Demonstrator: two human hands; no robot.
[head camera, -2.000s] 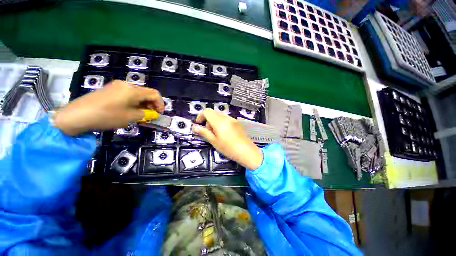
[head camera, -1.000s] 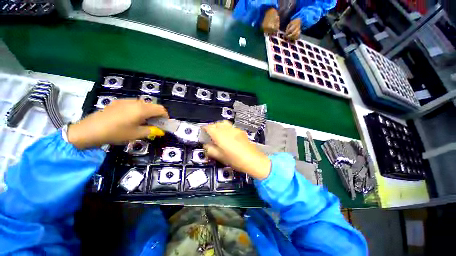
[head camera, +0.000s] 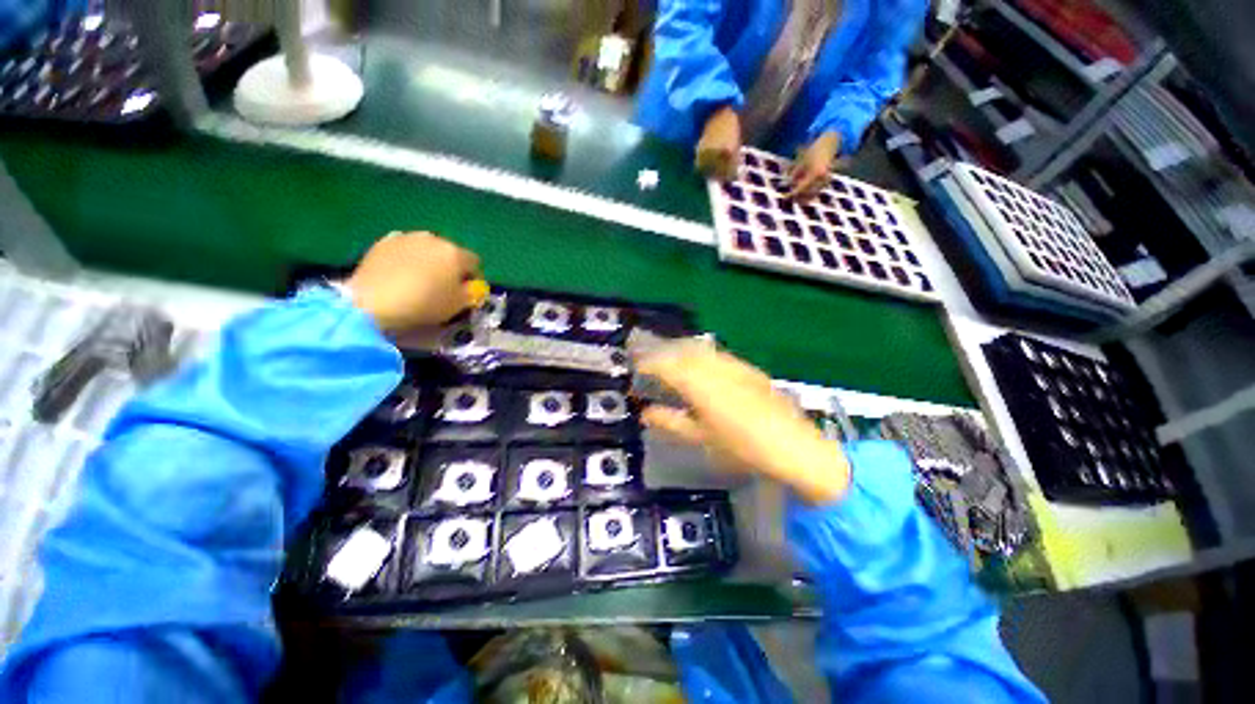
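The black blister tray (head camera: 413, 589) holds silver-grey watch heads (head camera: 465, 481) with dark round centres. A grey strap (head camera: 551, 352) with a watch head at its left end lies across the upper tray. My left hand (head camera: 413, 282) is closed around the small yellow-handled tool (head camera: 476, 293), above the tray's upper left; its tip is not visible. My right hand (head camera: 736, 410) is at the tray's right side, thumb and fingers apart, over the strap bundle (head camera: 663, 344) and stacked grey straps (head camera: 674, 457). The hand partly hides them and is slightly blurred.
A loose strap pile (head camera: 970, 475) lies right. A second black tray (head camera: 1087, 420) stands beyond it. A white grid tray (head camera: 826, 227) is across the green belt (head camera: 179, 206), with a person's hands over it. Another grid tray (head camera: 1046, 241) is right; a white tray (head camera: 48, 454) is left.
The watch head with strap, earlier between both hands, now lies across the upper tray. My left hand has moved up with the tool, my right hand to the right. The view has shifted.
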